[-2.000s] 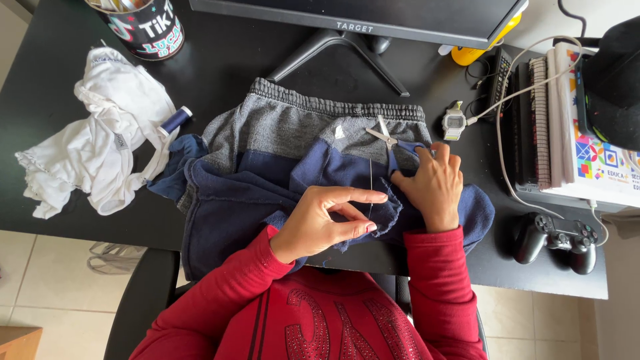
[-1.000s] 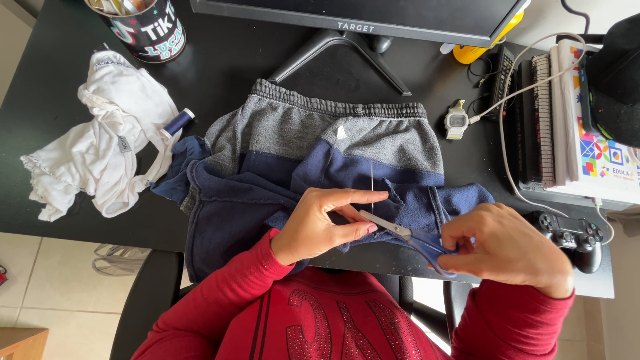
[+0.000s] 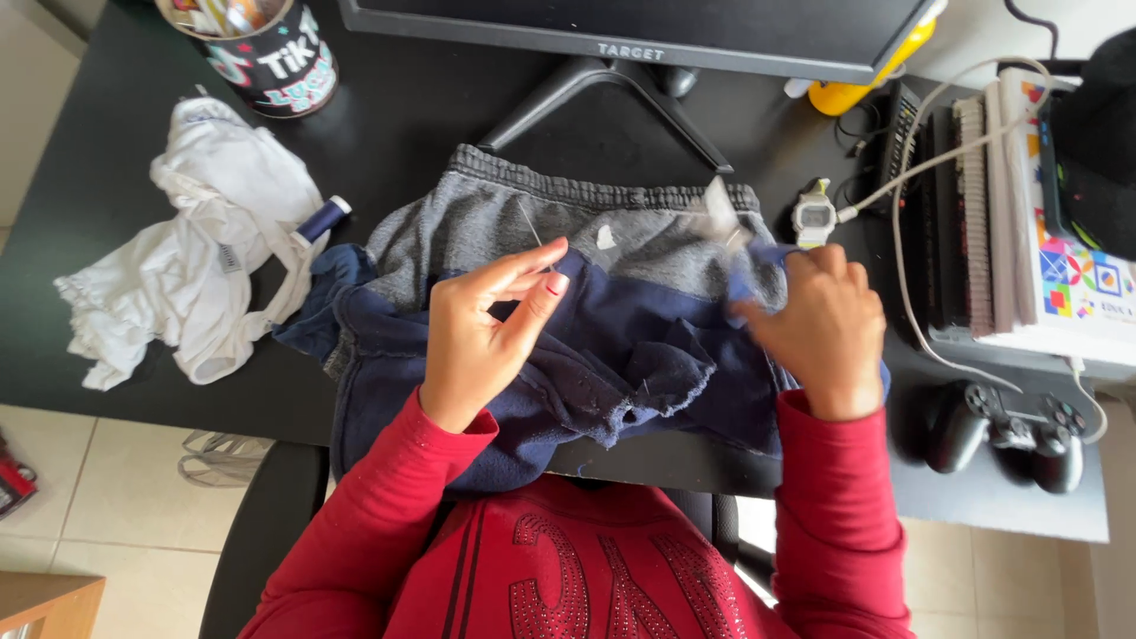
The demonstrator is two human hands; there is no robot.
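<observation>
My left hand (image 3: 497,324) pinches a thin sewing needle (image 3: 532,224) between thumb and forefinger, above the fabric. My right hand (image 3: 821,324) holds blue-handled scissors (image 3: 754,271), blurred, with the blades pointing toward the monitor. Beneath both hands lies a grey and navy fleece garment (image 3: 683,306) with an elastic waistband. A ragged navy edge (image 3: 688,390) of it shows between my hands. Left of the garment, a spool of dark blue thread (image 3: 323,219) rests on a crumpled white cloth garment (image 3: 209,240). Whether thread runs from the needle is hard to tell.
A monitor (image 3: 621,40) on a black stand is at the back of the black desk (image 3: 382,93). A decorated can (image 3: 266,62) stands back left. To the right are a wristwatch (image 3: 814,215), a white cable, notebooks (image 3: 972,213) and a game controller (image 3: 1007,435).
My right hand, with the scissors, has moved away from my left hand toward the monitor since one second ago. My left hand has lifted off the ragged edge, which now lies uncovered.
</observation>
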